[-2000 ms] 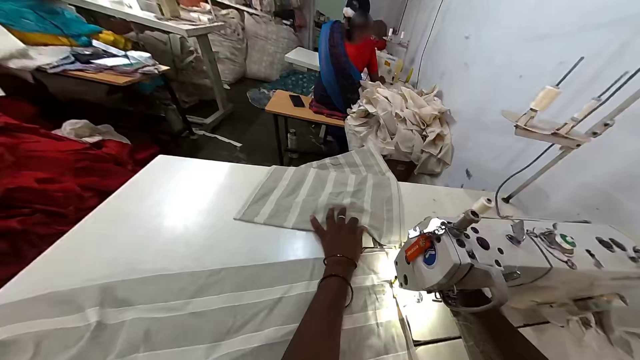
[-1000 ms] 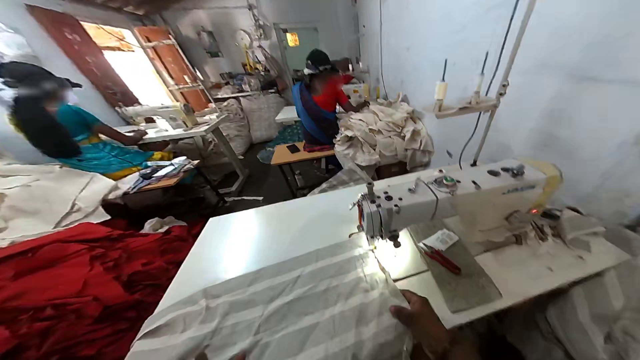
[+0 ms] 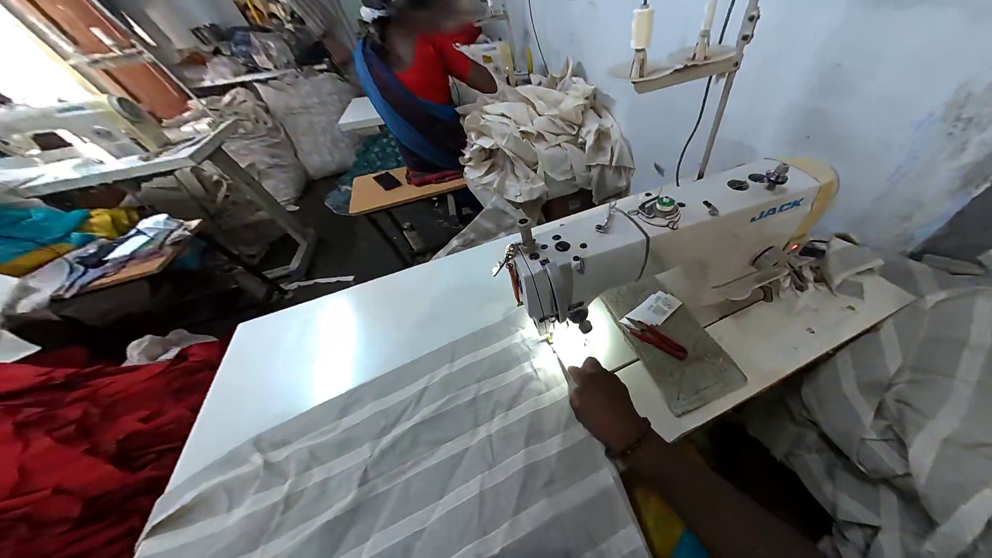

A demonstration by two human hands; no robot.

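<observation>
Grey fabric with white stripes [image 3: 403, 434] lies flat over the white table of a Jack sewing machine [image 3: 666, 240], its far corner under the lit needle area. My right hand [image 3: 608, 407] is at the fabric's right edge, just below the needle, thumb and fingers closed on that edge. A dark bracelet is around the wrist. Right of the needle, thread snips with red handles [image 3: 659, 339] and a white label [image 3: 652, 308] lie on a grey pad [image 3: 682, 372]. My left hand is out of view.
A thread stand [image 3: 682, 68] rises behind the machine. Red cloth [image 3: 93, 442] is heaped at the left. More striped fabric [image 3: 907, 395] hangs at the right. Beyond the table, a person in red and blue [image 3: 422, 85] sits beside piled cream cloth [image 3: 546, 132].
My right hand has moved up along the fabric's edge to near the needle. My left hand, at the bottom edge one second ago, has gone from view. The view has tilted down.
</observation>
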